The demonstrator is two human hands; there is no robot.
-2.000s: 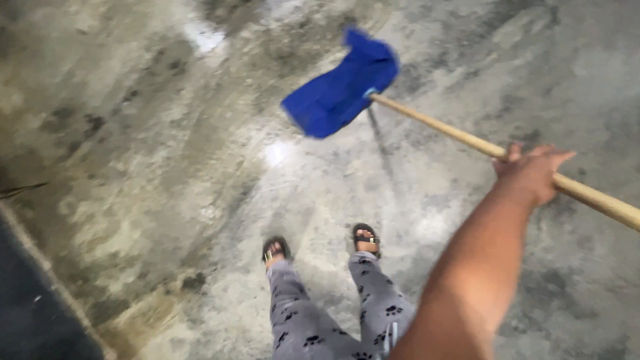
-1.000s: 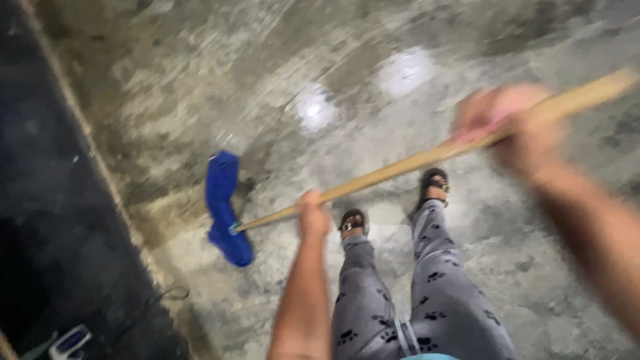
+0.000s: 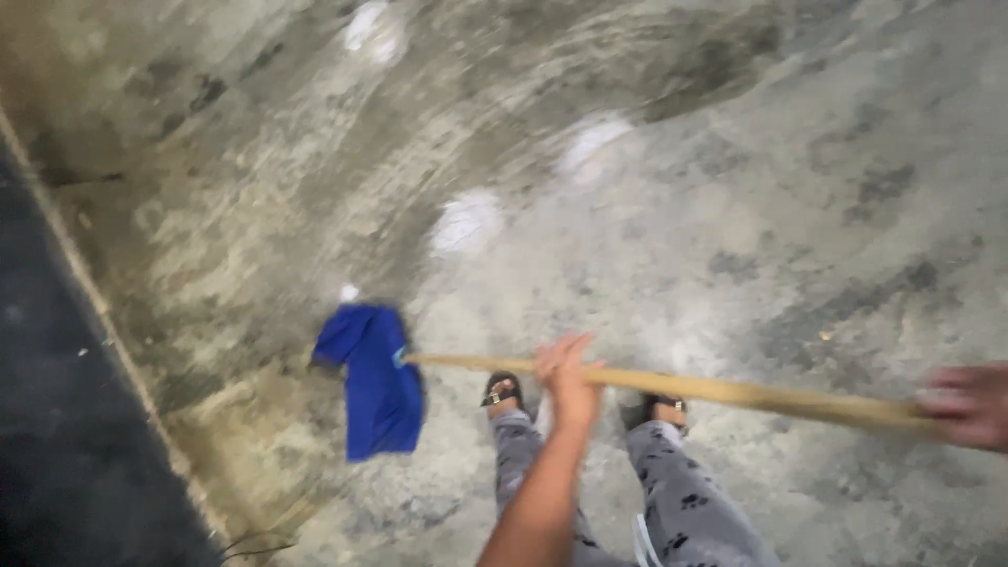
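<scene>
A long wooden pole (image 3: 709,390) runs from the right edge toward the left, with a blue cloth (image 3: 382,386) draped over its far end, on the concrete floor (image 3: 787,236). Where the pole meets the cloth, a small light-blue part shows. My left hand (image 3: 571,374) is on the middle of the pole, its fingers partly lifted and the thumb along it. At the right edge, my right hand (image 3: 969,405) grips the near end of the pole; it is blurred and partly cut off by the frame.
My sandalled feet (image 3: 502,391) stand just below the pole. A dark surface (image 3: 63,394) with a pale edge lies along the left side. A thin dark cord (image 3: 260,549) is near its lower end. Shiny patches of light reflect off the floor.
My right hand has moved to the right edge with the pole's near end. The pole's tilt has changed, and the cloth lies nearer my feet's left side. The view has shifted.
</scene>
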